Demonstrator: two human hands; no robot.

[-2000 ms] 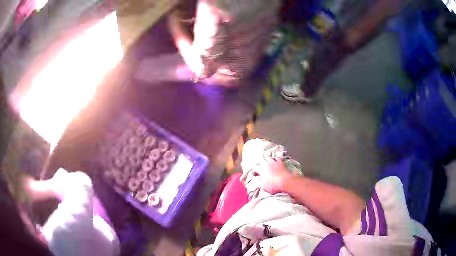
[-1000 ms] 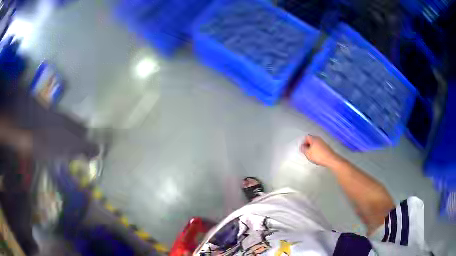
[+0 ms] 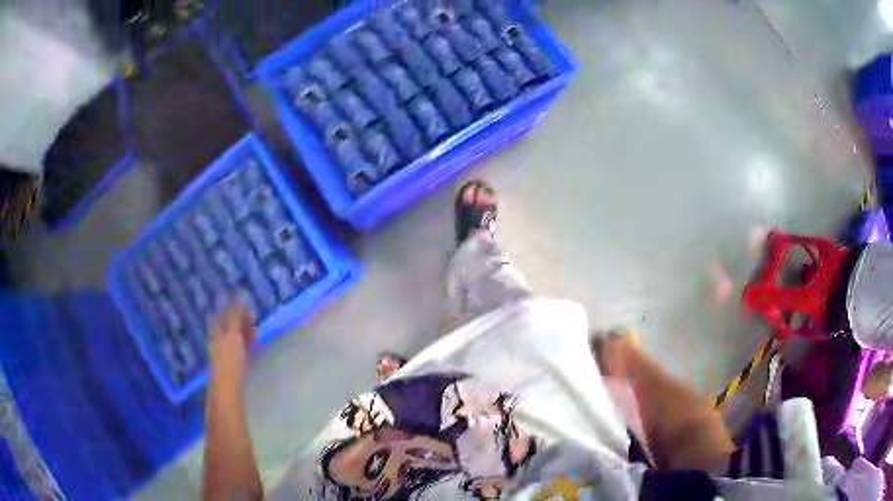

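Note:
A blue plastic crate (image 3: 331,284) stands on the floor at the left, with rows of blue cylindrical pieces (image 3: 201,256) lying on their sides. A second blue crate (image 3: 441,161) beside it, further up, also holds rows of such pieces (image 3: 392,88). My left hand (image 3: 233,328) is over the near part of the left crate, at the pieces. Its fingers are blurred, and I cannot tell if it grips one. My right hand (image 3: 615,354) is low beside my shirt, away from the crates. It is blurred, and its fingers are not clear.
My foot (image 3: 477,207) is on the floor just below the second crate. A red plastic stool (image 3: 798,284) stands at the right, near yellow-black floor tape (image 3: 749,377). Blue crate-like shapes (image 3: 78,391) fill the lower left. Dark contents (image 3: 181,108) show at the upper left.
The view has swung from the bench and crate of pale rings to the floor crates, now close. My left hand has come into view over the left crate. My right hand has moved down beside my body.

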